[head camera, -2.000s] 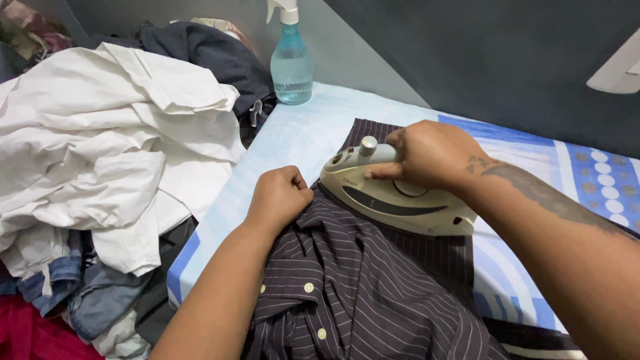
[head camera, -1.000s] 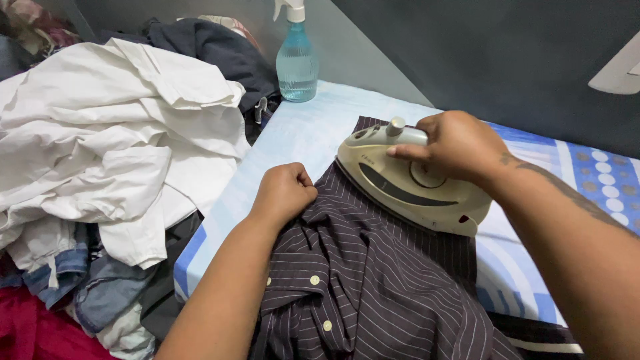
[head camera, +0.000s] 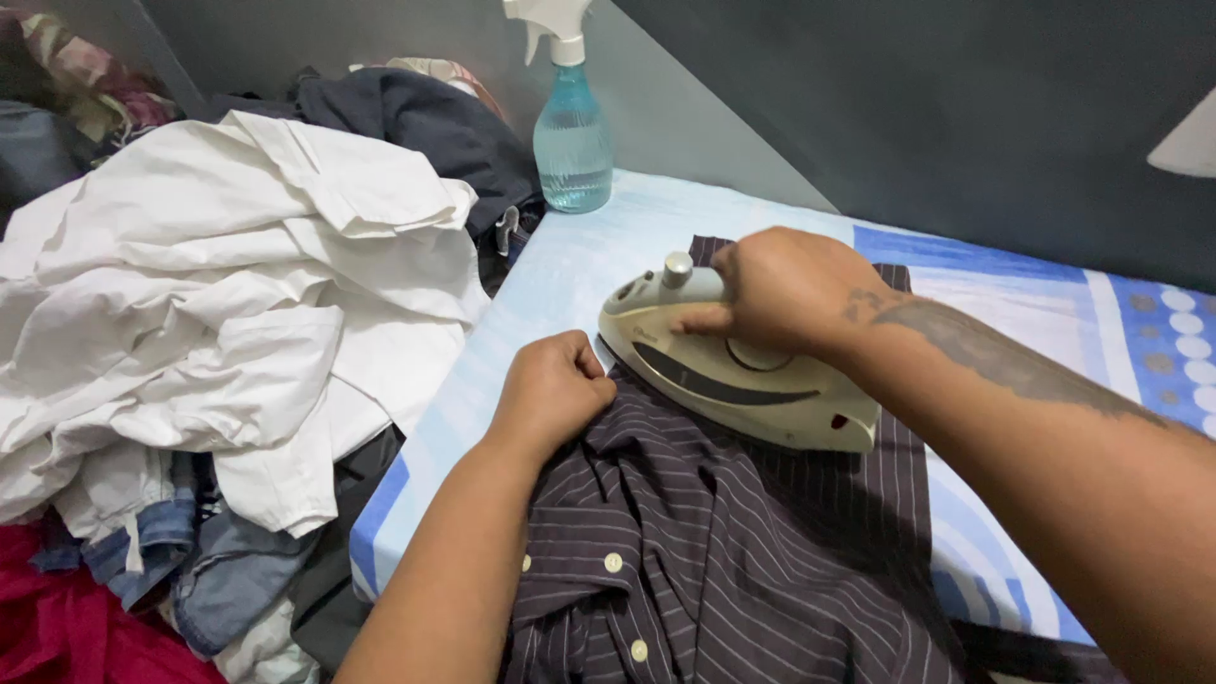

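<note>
A dark pinstriped button shirt (head camera: 722,532) lies bunched at the near side of the padded surface, with a flatter part of it under the iron. My right hand (head camera: 788,294) is closed around the handle of a cream clothes iron (head camera: 722,380), whose tip points left toward my other hand. My left hand (head camera: 556,389) pinches the shirt's edge just left of the iron tip. The iron's soleplate is hidden against the fabric.
A blue spray bottle (head camera: 573,142) with a white trigger head stands at the far corner of the blue-patterned cloth (head camera: 532,313). Left of the surface is a heap of clothes, with a white garment (head camera: 237,313) on top and a red one (head camera: 85,617) below. A grey wall (head camera: 950,114) rises behind.
Over the last second the iron in my right hand has shifted slightly on the shirt, toward my left hand. My left hand keeps its pinch on the fabric.
</note>
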